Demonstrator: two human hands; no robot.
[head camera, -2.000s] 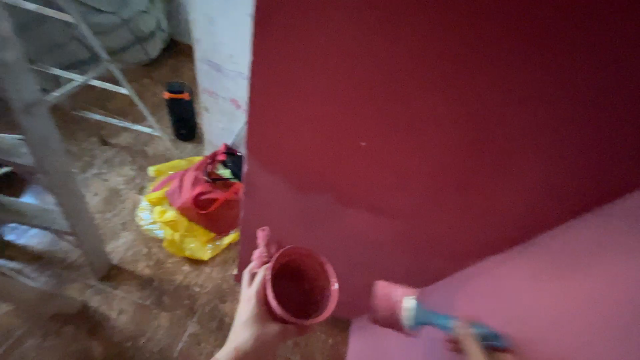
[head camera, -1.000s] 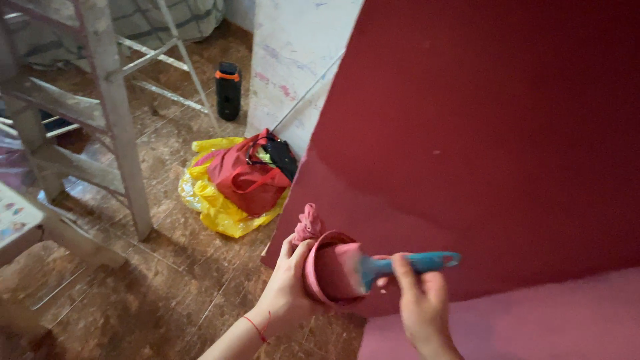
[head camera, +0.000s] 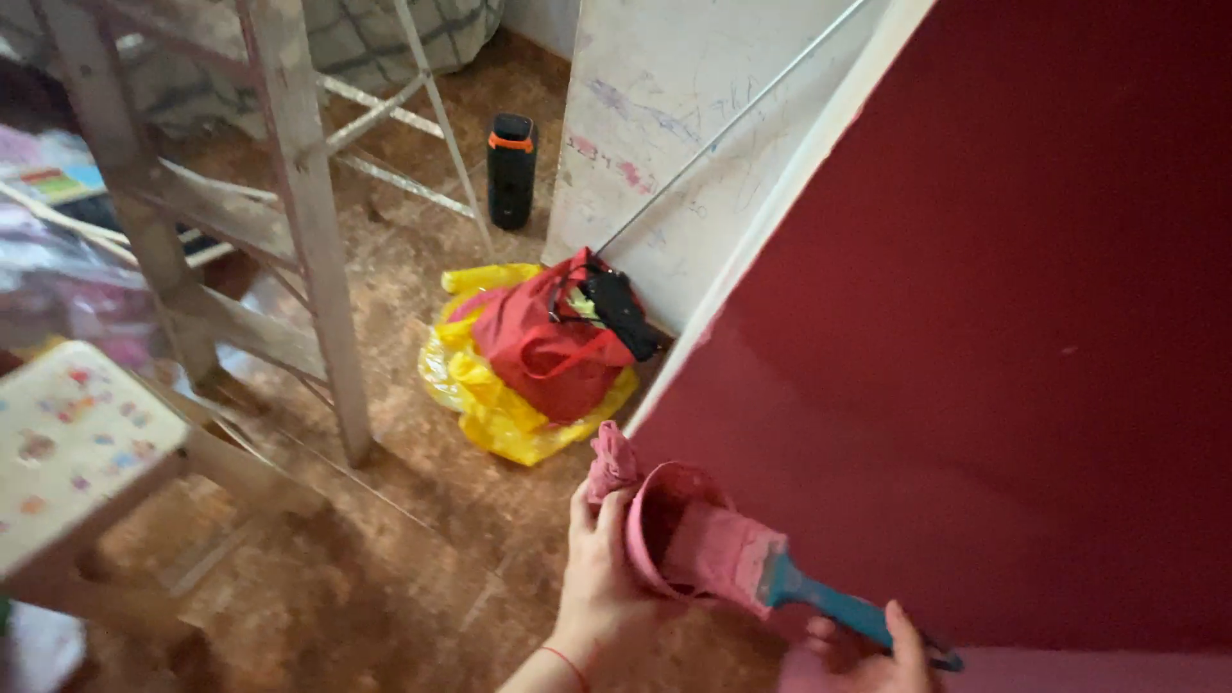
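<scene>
My left hand (head camera: 606, 568) holds a paint cup (head camera: 643, 539) coated in pink, with a crumpled pink rag (head camera: 612, 462) pinched at its rim. My right hand (head camera: 866, 659) grips the blue handle of a flat paintbrush (head camera: 837, 608). The brush's pink-covered bristles lie inside the cup's mouth, which tilts toward the right; the paint level in the cup cannot be seen. Both hands are in front of a wall (head camera: 1011, 337) that is dark red above, with a lighter pink band along the bottom right.
A paint-spattered metal stepladder (head camera: 313, 231) stands at left, beside a spotted white stool (head camera: 87, 433). On the brown tiled floor are a red bag (head camera: 549, 346) on yellow plastic and a black bottle-shaped item (head camera: 511, 173) with an orange band. A thin rod (head camera: 731, 125) leans by the white panel (head camera: 664, 96).
Two seconds ago the brush was outside the cup, to its right; a second ago its bristles were in the cup, as they are now. The view has shifted, showing more of the floor and stool.
</scene>
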